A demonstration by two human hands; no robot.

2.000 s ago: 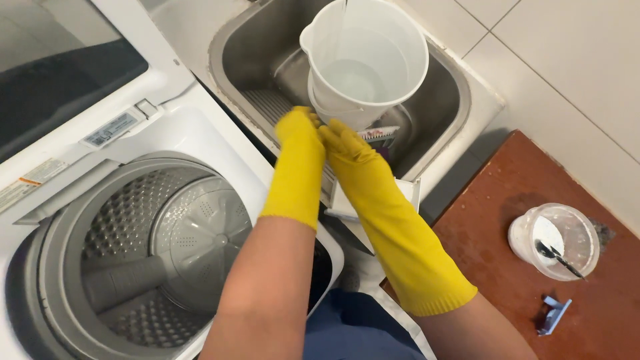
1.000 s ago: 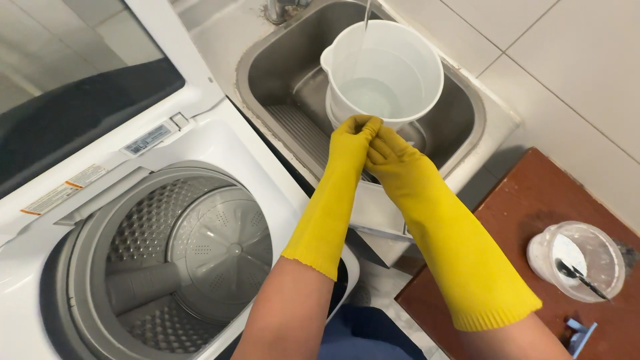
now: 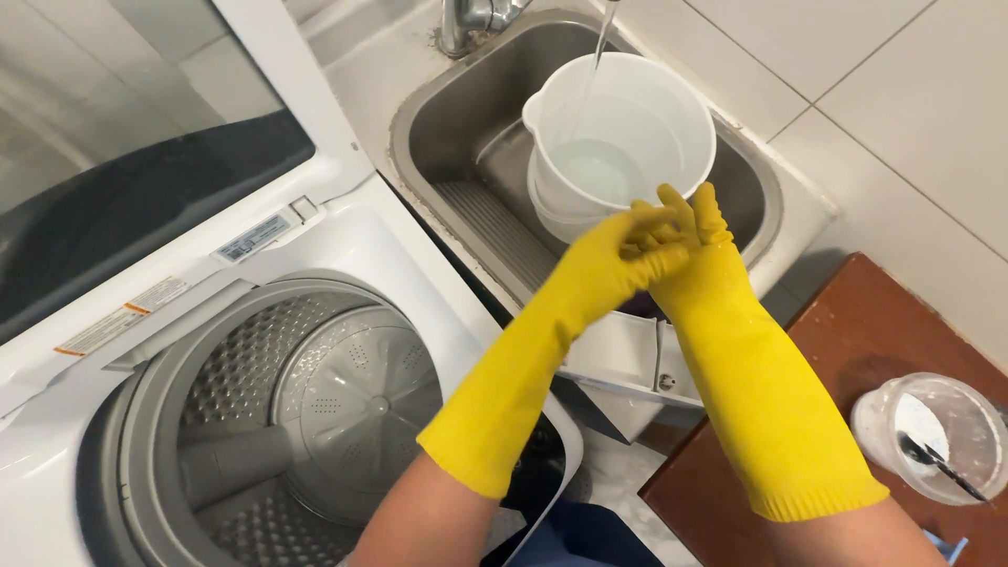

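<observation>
Both of my hands wear long yellow rubber gloves and meet just in front of a white plastic bucket. My left hand [image 3: 622, 256] has its fingers on the glove of my right hand [image 3: 693, 236], near the palm. My right hand holds nothing, its fingers raised and apart. The bucket [image 3: 622, 130] stands in a stainless steel sink [image 3: 504, 150] with water in it, and a thin stream from the faucet [image 3: 480, 16] falls into it. Part of a dark thing below my hands is hidden.
At the left is a top-load washing machine [image 3: 465, 331] with its lid up and steel drum [image 3: 378, 405] in view. On a reddish-brown table [image 3: 850, 370] at the right are a clear tub [image 3: 965, 449] of white powder with a dark-handled utensil, and a blue object [image 3: 945, 545].
My hands were close together with fingers bunched; now the right fingers are raised and spread, with the left fingers against that glove. The view has shifted somewhat.
</observation>
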